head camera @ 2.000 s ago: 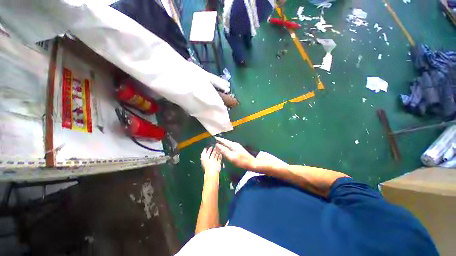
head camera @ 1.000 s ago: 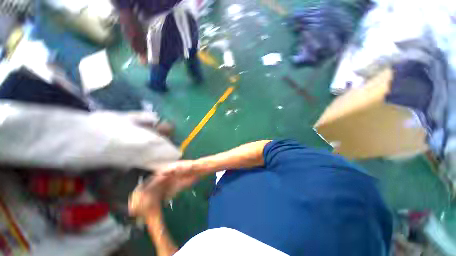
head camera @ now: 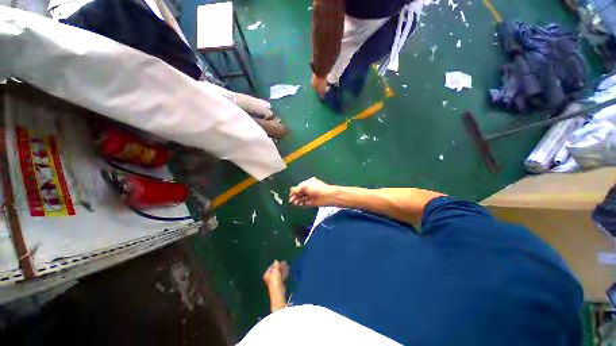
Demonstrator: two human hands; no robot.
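My right hand [head camera: 309, 193] is in mid-picture over the green floor, at the end of a bare forearm from a blue sleeve. Its fingers are loosely curled; nothing clear shows in them. My left hand [head camera: 275, 274] is lower down, small and partly cut off by the white shape at the bottom edge. Its fingers look bent, and whether it holds anything cannot be told. The hands are apart. The pale draped sheet [head camera: 175, 101] ends in a point just left of my right hand, not touching it.
Two red fire extinguishers [head camera: 157, 192] lie by a white panel at left. Roll ends [head camera: 270, 127] stick out beyond the sheet. A person [head camera: 365, 40] stands ahead; a white-topped stool [head camera: 215, 27] is nearby. Dark cloth heap [head camera: 540, 64], metal bar [head camera: 481, 142] and cardboard box [head camera: 554, 203] are at right.
My hands were together in both earlier frames and are now apart, the left one lower. The view swung and came back. The person is now nearer than two seconds ago.
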